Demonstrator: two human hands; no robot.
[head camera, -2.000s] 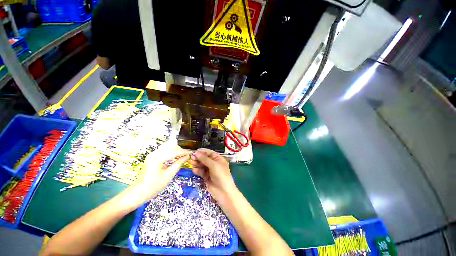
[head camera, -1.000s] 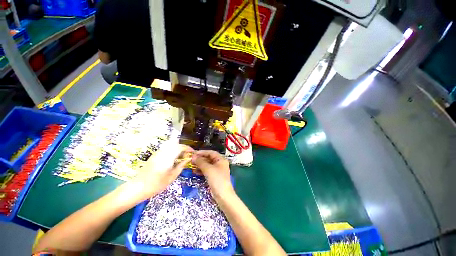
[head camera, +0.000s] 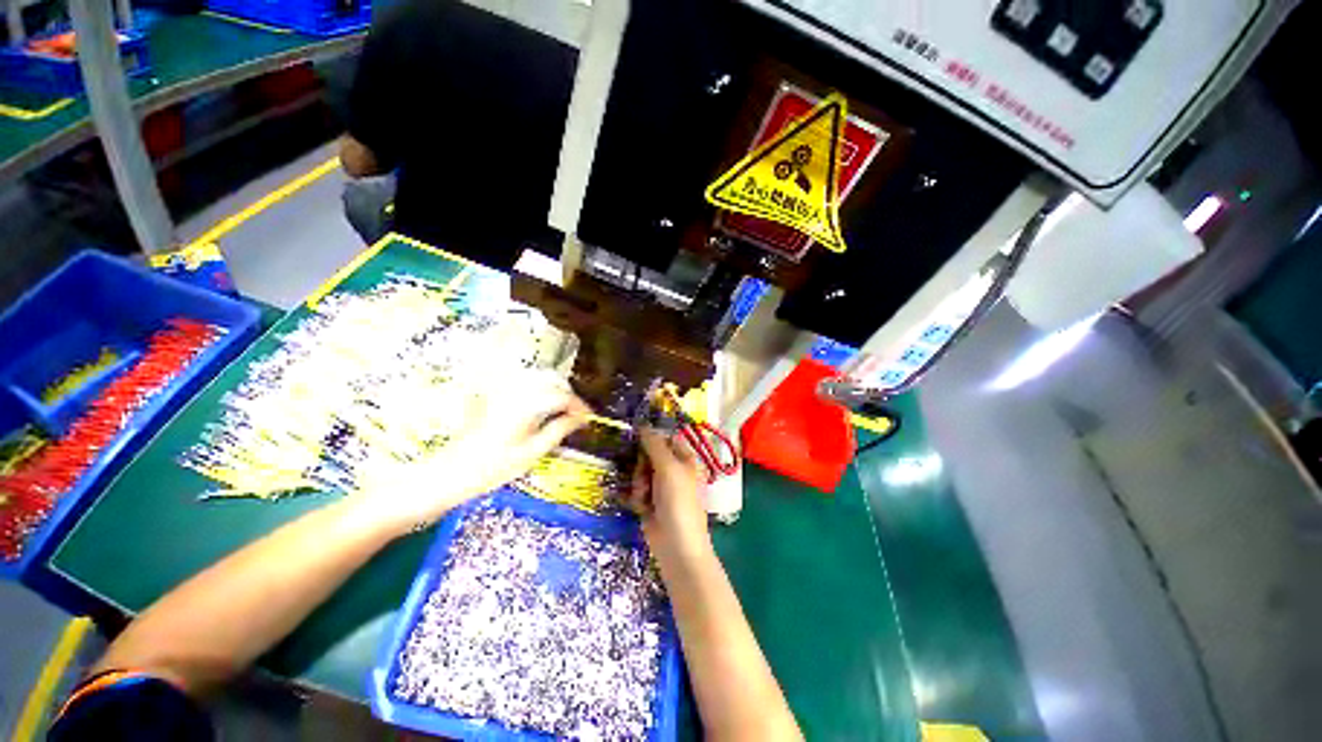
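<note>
My left hand (head camera: 508, 432) is in front of the press, its fingertips closed on a thin yellow wire lead (head camera: 606, 422) that points right toward the die. My right hand (head camera: 666, 471) is at the dark crimping die (head camera: 626, 380), fingers curled together at the lead's right end; whether it holds a terminal cannot be told. The blue terminal tray (head camera: 409, 609), full of silvery terminals, lies below both hands. A wire pile (head camera: 363, 377) of yellow and white leads lies left of the press. More yellow leads (head camera: 570, 480) lie just under my left hand.
The press (head camera: 928, 189) with its yellow warning label (head camera: 790, 177) stands ahead. Red-handled scissors (head camera: 713, 447) and a red bin (head camera: 805, 426) are right of the die. A blue bin (head camera: 218, 307) of red and yellow leads is far left. A person in dark clothing (head camera: 450, 123) is behind the bench.
My hands were together above the tray; they have moved up to the die and slightly apart, with the lead now stretching between them. The view has shifted, so the press sits further right.
</note>
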